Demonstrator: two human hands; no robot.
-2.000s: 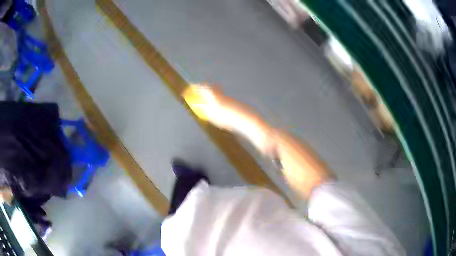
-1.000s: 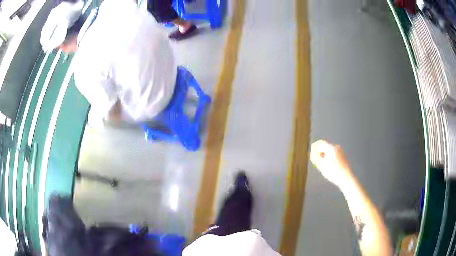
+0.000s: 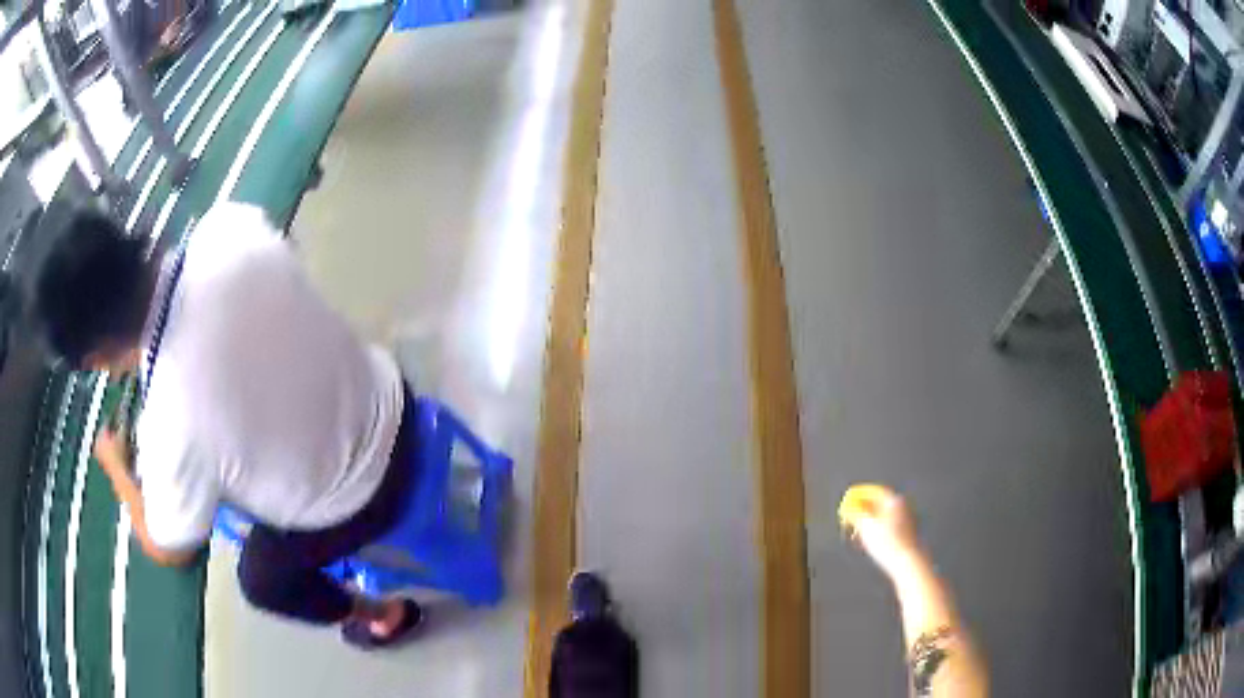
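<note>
My right hand hangs over the grey floor at the lower right, small and slightly blurred. Yellow covers show at its fingertips. The fingers look curled together, and no object shows in them. A dark marking or band is on the forearm, which is cut off by the bottom edge. My left hand is not in view. One dark shoe and trouser leg of mine show at the bottom centre, between two yellow floor lines.
A seated person in a white shirt leans over the green bench at left, on a blue stool beside the aisle. Another green bench curves along the right, with a red bin on it. A blue object is at the top.
The view has turned and moved along the aisle. A different stretch of benches shows, with the red bin now at right. My right hand sits lower in the picture.
</note>
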